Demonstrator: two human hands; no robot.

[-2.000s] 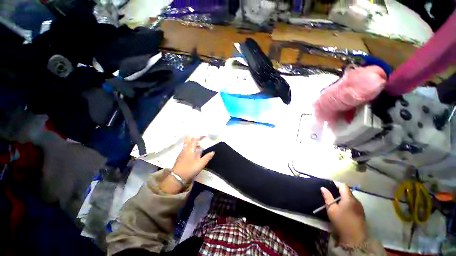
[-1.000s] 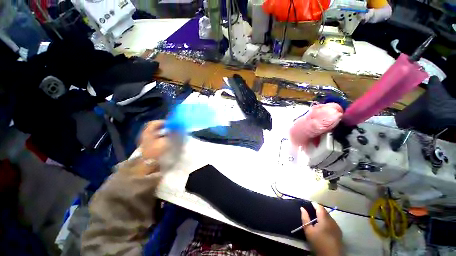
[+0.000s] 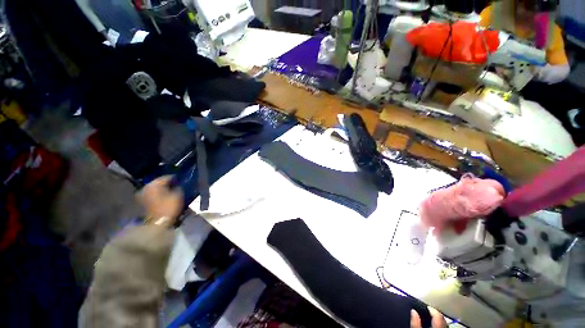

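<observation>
A black curved collar piece [image 3: 340, 275] lies along the near edge of the white table. My right hand [image 3: 428, 318] rests on its right end, cut off by the bottom edge; only fingertips show. My left hand [image 3: 161, 200] is blurred, off the table's left edge in front of dark fabric; whether it holds anything cannot be told. Dark grey collar pieces [image 3: 321, 176] lie stacked farther back. A bundle of black strips [image 3: 369, 154] touches their right part.
The sewing machine [image 3: 465, 243] with a pink cloth [image 3: 463, 200] stands at right. A dark garment heap [image 3: 160, 122] fills the left. A cardboard edge [image 3: 301, 99] bounds the table's back. A person in a yellow sleeve [image 3: 557, 48] is at far right.
The blue piece left the grey stack with my left hand and is no longer seen. My left hand moved left off the table. The view shifted, and the black collar piece now appears lower right.
</observation>
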